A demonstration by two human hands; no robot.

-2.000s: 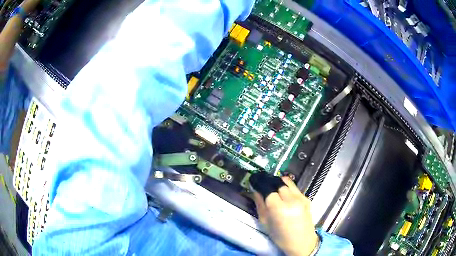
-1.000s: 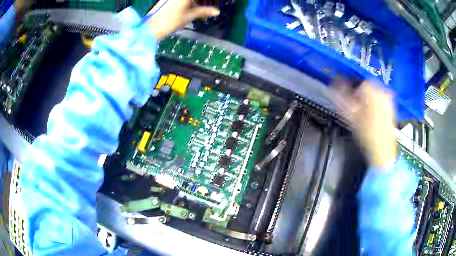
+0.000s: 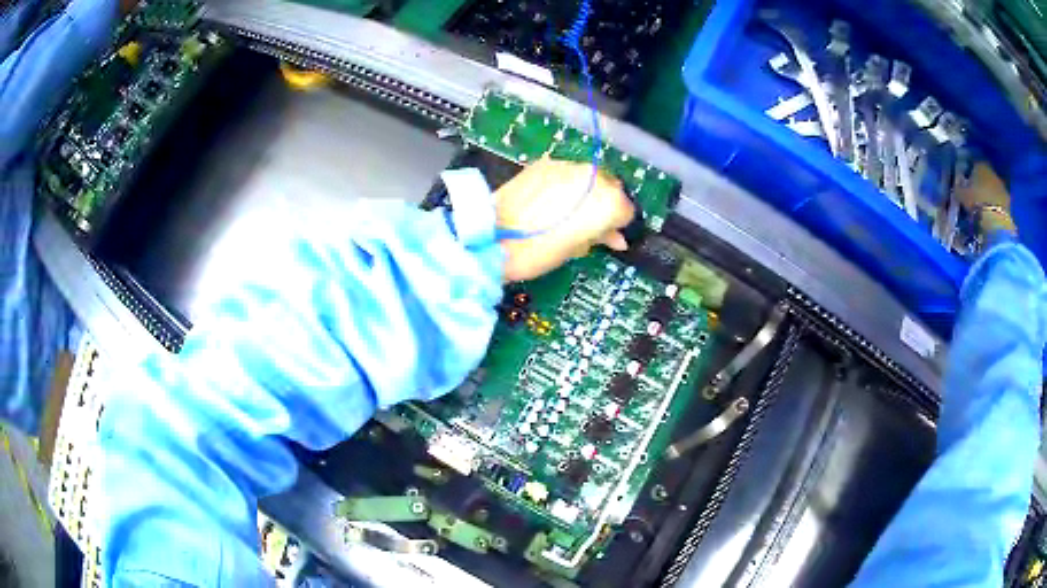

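A green printed circuit board [image 3: 597, 391] crowded with parts lies in a black carrier [image 3: 654, 523]. A narrow green side board [image 3: 517, 129] lies along the carrier's far edge. My left hand [image 3: 563, 213] is over the far edge of the board, beside the side board, knuckles up. Its fingertips are hidden, so I cannot tell if it holds anything. My left sleeve covers the board's left part. My right hand [image 3: 983, 195] is small and partly hidden among slim pale parts [image 3: 884, 138] in the blue bin [image 3: 781, 161]; its grip does not show.
Metal rails [image 3: 844, 250] with chains run on both sides of the carrier. Pale green clamps [image 3: 385, 507] and metal latches [image 3: 710, 427] sit at its edges. Another populated board [image 3: 126, 109] is at upper left. A component tray [image 3: 75, 459] is at left. A blue cord [image 3: 588, 69] hangs near my left hand.
My right hand has moved from near the rail into the blue bin. My left hand has come down from beyond the far rail to the board's far edge. The view has shifted.
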